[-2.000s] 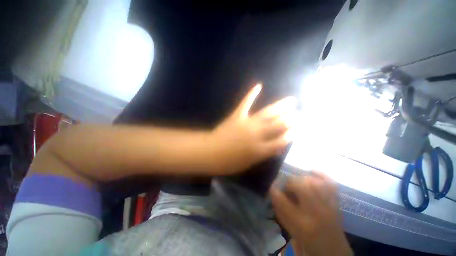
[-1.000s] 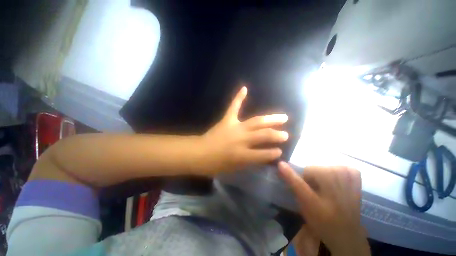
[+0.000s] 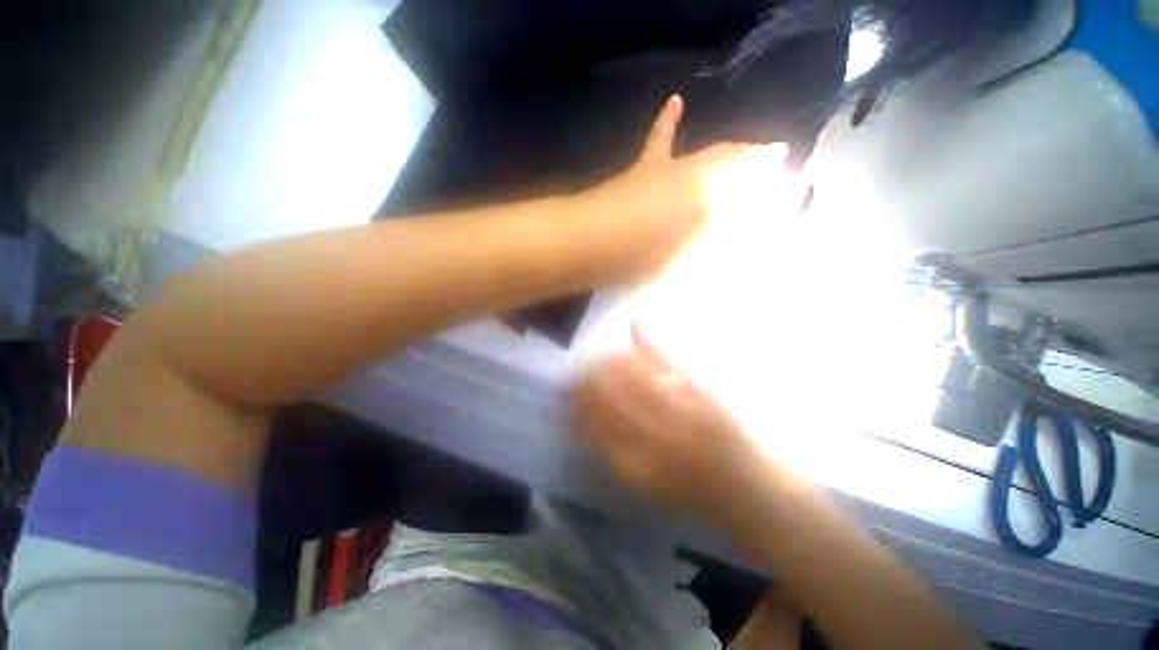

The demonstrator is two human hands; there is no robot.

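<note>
Dark cloth (image 3: pixel 534 127) lies on the white table, its lower corner near the front edge. My left hand (image 3: pixel 674 197) lies palm down on the cloth, thumb apart, fingertips washed out by the lamp glare. My right hand (image 3: pixel 655 419) is blurred over the table's front edge, below the left hand and apart from it; whether it holds anything is unclear. The white machine head (image 3: pixel 991 165) stands at the right. Glare hides the needle area and part of the cloth's edge.
Blue-handled scissors (image 3: pixel 1045 476) lie right of the glare, by a grey block (image 3: pixel 972 400). A ruled strip (image 3: pixel 941 540) runs along the front edge. Dark loose strands (image 3: pixel 794 38) hang at the top. Red objects (image 3: pixel 341 565) show below the table.
The cloth and my left hand have moved up, away from the front edge, baring part of the table. My right hand has moved left. The view has shifted, showing more of the machine head.
</note>
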